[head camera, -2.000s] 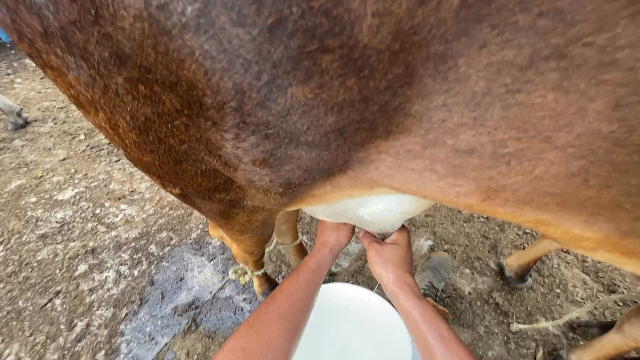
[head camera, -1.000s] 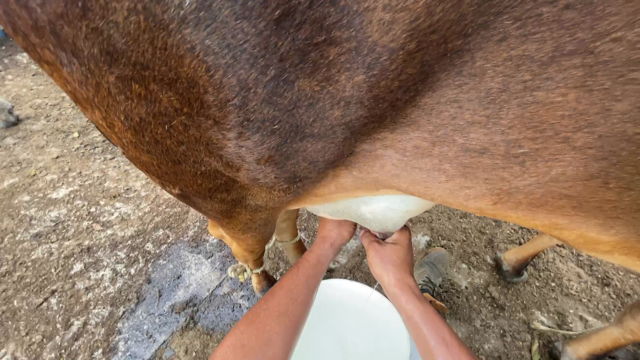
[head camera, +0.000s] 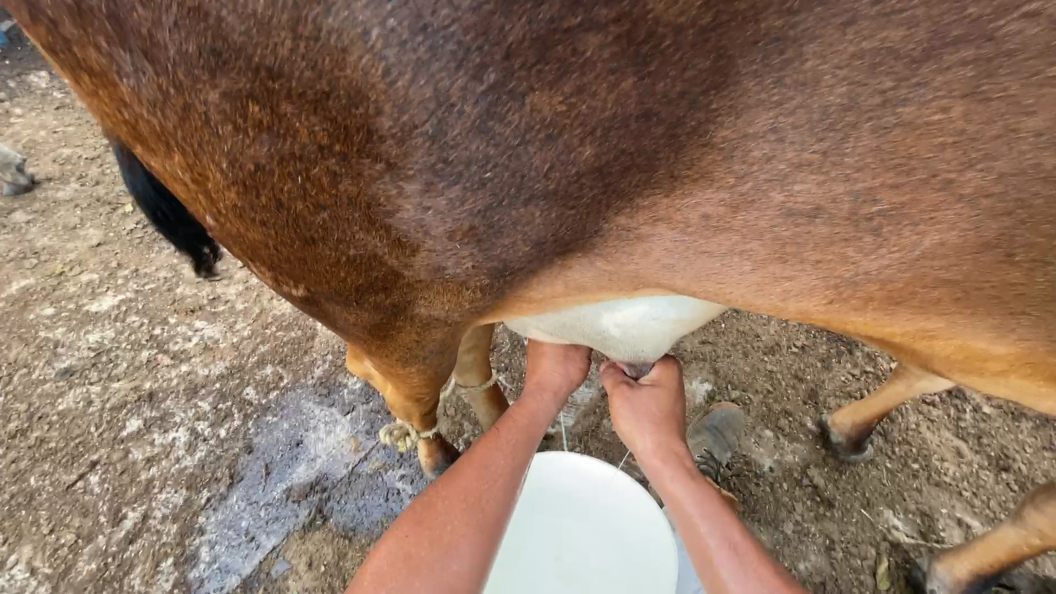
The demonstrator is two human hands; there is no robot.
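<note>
A brown cow [head camera: 536, 165] stands side-on across the view, its pale udder [head camera: 619, 323] hanging above a round container of white milk [head camera: 586, 528]. My left hand [head camera: 558, 367] is raised under the udder's left part, its fingers wrapped around a teat that they hide. Just to the right, my right hand [head camera: 648, 400] is closed on another teat [head camera: 635, 370], of which the top shows above the thumb. Thin white streams fall from beneath both hands toward the container. Both forearms reach in from the bottom edge, on either side of the milk.
Rope [head camera: 404, 435] is tied around the cow's hind legs. A shoe [head camera: 716, 433] rests on the ground right of my right hand. The cow's front legs [head camera: 883, 404] stand at the right. Wet ground [head camera: 289, 487] lies at lower left, and another animal's hoof [head camera: 12, 172] is at the left edge.
The cow's dark tail tip has come into sight at the left, behind its rump. Both hands remain at the udder.
</note>
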